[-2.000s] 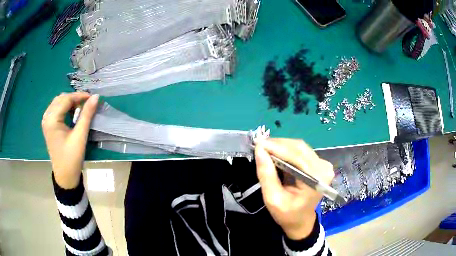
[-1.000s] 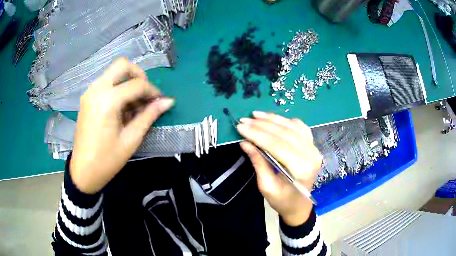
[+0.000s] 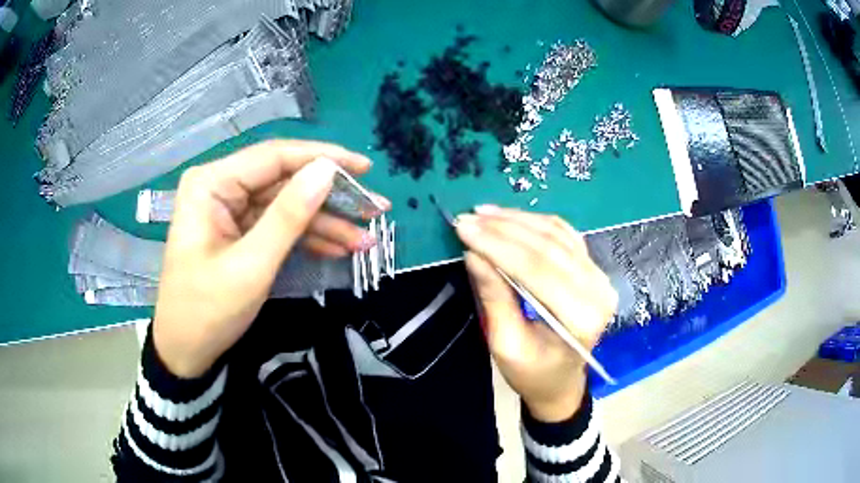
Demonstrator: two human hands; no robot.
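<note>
My left hand (image 3: 250, 241) holds one grey mesh band (image 3: 351, 195) between thumb and fingers, its end pointing right; the band's tail shows left of the hand. A small stack of bands (image 3: 118, 259) lies under that hand at the table edge, silver ends pointing right. My right hand (image 3: 537, 292) holds slim tweezers (image 3: 556, 325), tip up-left, near a single black bit (image 3: 412, 203). Whether the tip grips anything is too small to tell. A pile of black inserts (image 3: 443, 104) and small silver pieces (image 3: 566, 113) lie beyond the hands.
A large band pile (image 3: 170, 85) lies at the upper left. A black card (image 3: 731, 151) lies at the right table edge, above a blue bin (image 3: 769, 274) filled with bands. A steel flask (image 3: 636, 8) is cut off at the top. A grey ridged surface (image 3: 745, 434) shows at lower right.
Since the earliest frame my left hand has moved right and now holds a single band above the stack. My right hand has left the stack's ends, its tweezers now pointing toward the black bits. The view has shifted.
</note>
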